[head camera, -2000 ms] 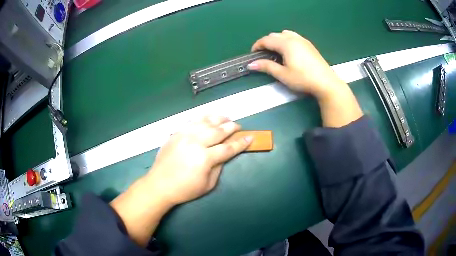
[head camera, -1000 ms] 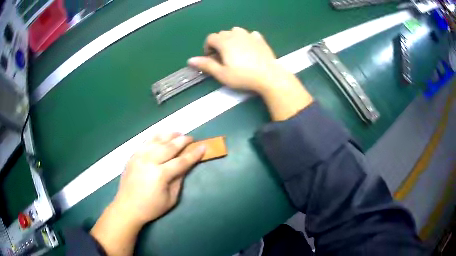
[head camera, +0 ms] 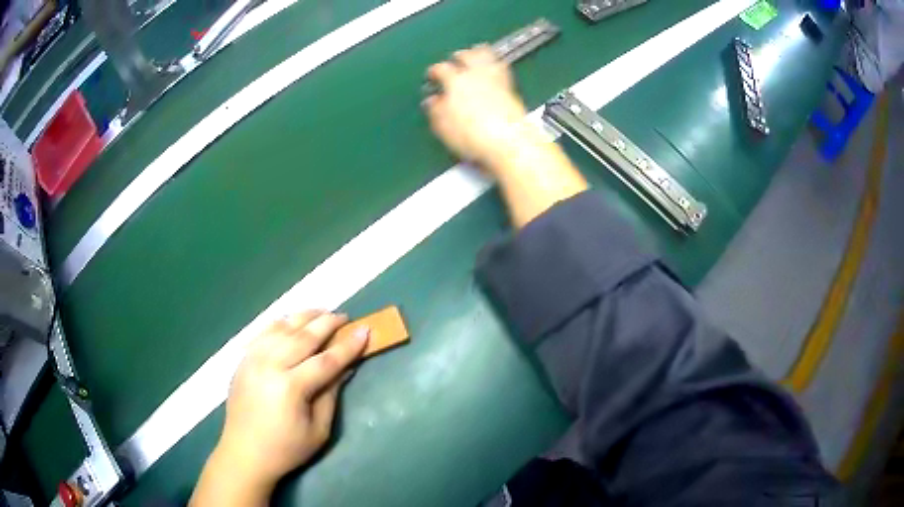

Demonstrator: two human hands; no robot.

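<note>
A grey metal strip lies on the green surface beyond the white stripe. My right hand is over its near end, with the fingers around it; the far end shows past the fingers. An orange block lies on the green surface on the near side of the stripe. My left hand is on its left part, with fingers and thumb on it, and hides that end. Another grey strip with a row of studs lies slanted, its upper end on the white stripe.
A short dark strip lies at the right, and part of another strip shows at the top edge. A green label, blue stool, red bin and machine with red button are around.
The view has turned to the right. My right hand and its strip have moved away and to the right, relative to the stripe. My left hand stays on the orange block.
</note>
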